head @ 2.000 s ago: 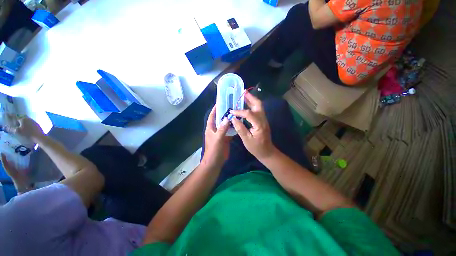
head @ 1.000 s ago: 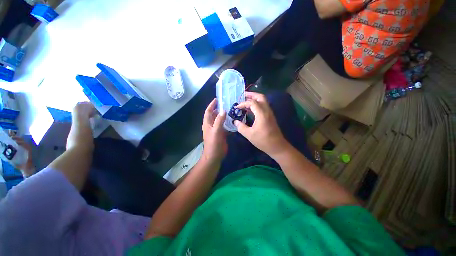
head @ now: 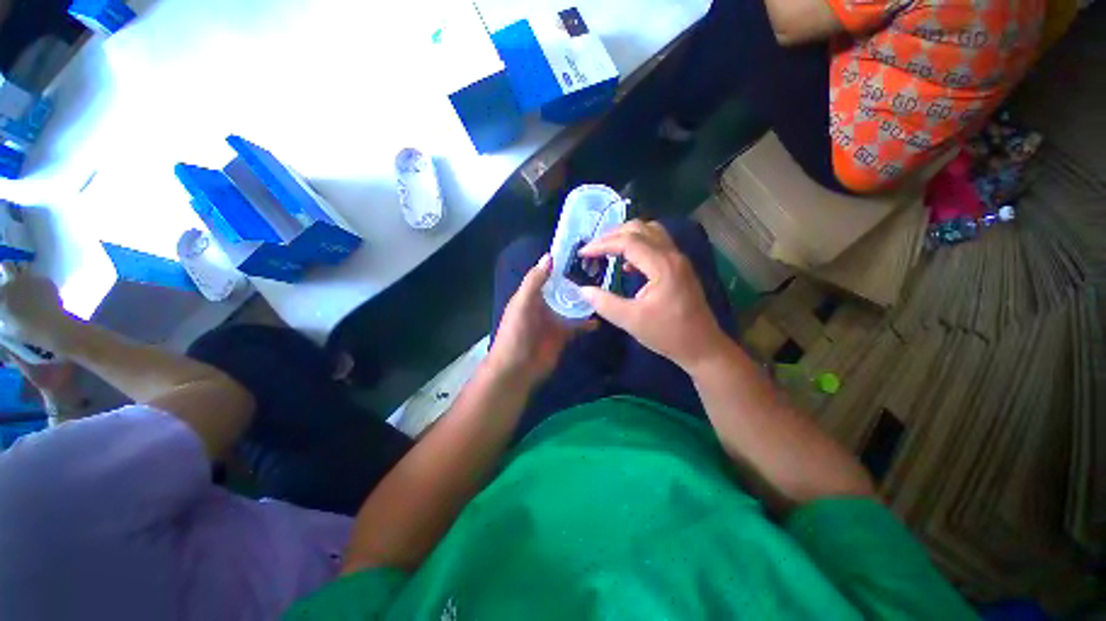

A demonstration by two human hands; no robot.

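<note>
A translucent white round-ended tray (head: 591,211) is held over my lap, tilted with its top end to the right. My left hand (head: 529,330) holds its lower left side. My right hand (head: 659,291) reaches over its right side, with fingertips at a small dark piece (head: 586,263) inside the tray. A thin dark line, perhaps a cable, shows in the upper part of the tray. The fingers partly hide the dark piece, so its shape cannot be told.
The white table (head: 352,79) holds an open blue box (head: 269,209), a blue-and-white box (head: 552,70) and a whitish oval tray (head: 420,189). Another oval tray (head: 209,265) lies near the neighbour in purple (head: 182,485). Brown cardboard (head: 825,218) and a person in orange are at right.
The tray has tilted to the right, and its inside now shows a dark line. My right fingers still touch the dark piece. A second oval tray now shows beside the neighbour's arm.
</note>
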